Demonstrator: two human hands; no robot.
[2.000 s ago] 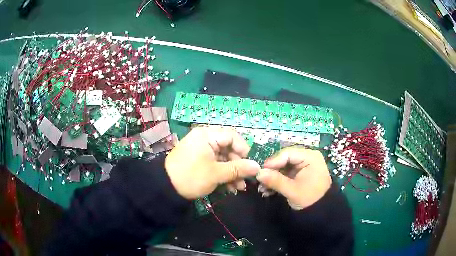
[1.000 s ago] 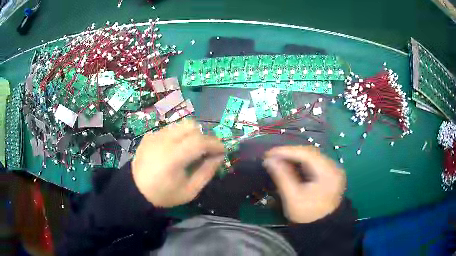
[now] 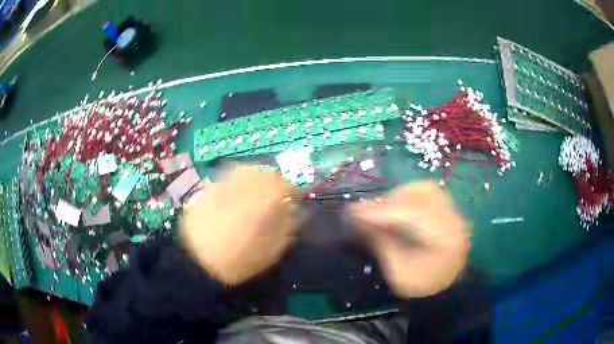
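My left hand (image 3: 239,222) and my right hand (image 3: 417,235) are in front of me, apart and strongly blurred; whether either holds anything cannot be told. Between and just beyond them lie a white board piece (image 3: 296,165) and some loose red wire leads (image 3: 347,176) with white plugs on a dark work pad. Beyond these lies a long green PCB strip (image 3: 296,122), slightly tilted, with another strip edge under it.
A large heap of wired boards (image 3: 101,161) is at left. A bundle of red leads (image 3: 461,131) is at right, a second bundle (image 3: 589,181) at far right. A panel stack (image 3: 549,91) leans behind it. A black round unit (image 3: 126,39) is beyond the white line.
The view has shifted and turned. My hands were close together at first, then moved apart and are now blurred. The green boards that lay between them a second ago are largely hidden.
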